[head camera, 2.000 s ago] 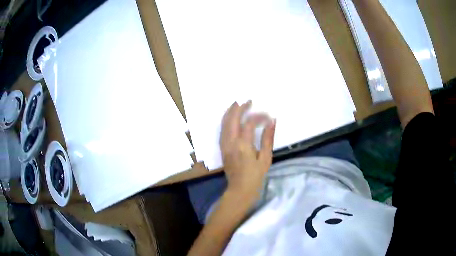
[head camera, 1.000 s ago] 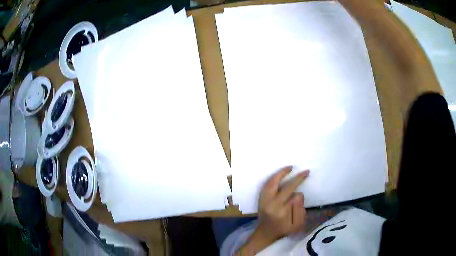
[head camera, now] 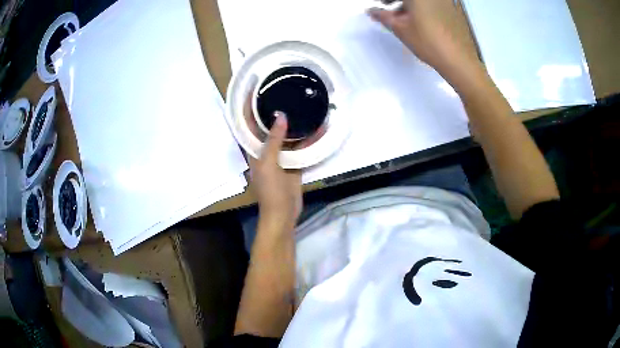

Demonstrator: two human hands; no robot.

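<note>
My left hand [head camera: 275, 177] holds a round white base housing [head camera: 337, 119] over the left part of the middle glossy white sheets [head camera: 408, 109]. Its thumb lies on the glossy black centre disc [head camera: 299, 102], where a small bright spot shows; the other fingers are mostly hidden under the base. My right hand [head camera: 421, 30] is raised beyond and to the right of the base, near the top edge. A small white piece [head camera: 389, 5] shows at its fingertips, partly cut off by the picture's edge.
More white sheets lie on the left [head camera: 149, 122] and right [head camera: 537, 54]. Several waiting bases [head camera: 70, 204] stand at far left. An open cardboard carton [head camera: 136, 255] with curved white pieces [head camera: 102, 312] is at lower left. The white apron [head camera: 367, 272] is below the table edge.
The base has come into view in my left hand, which was empty over the sheets. My right hand has come into view at the top. The camera view has shifted.
</note>
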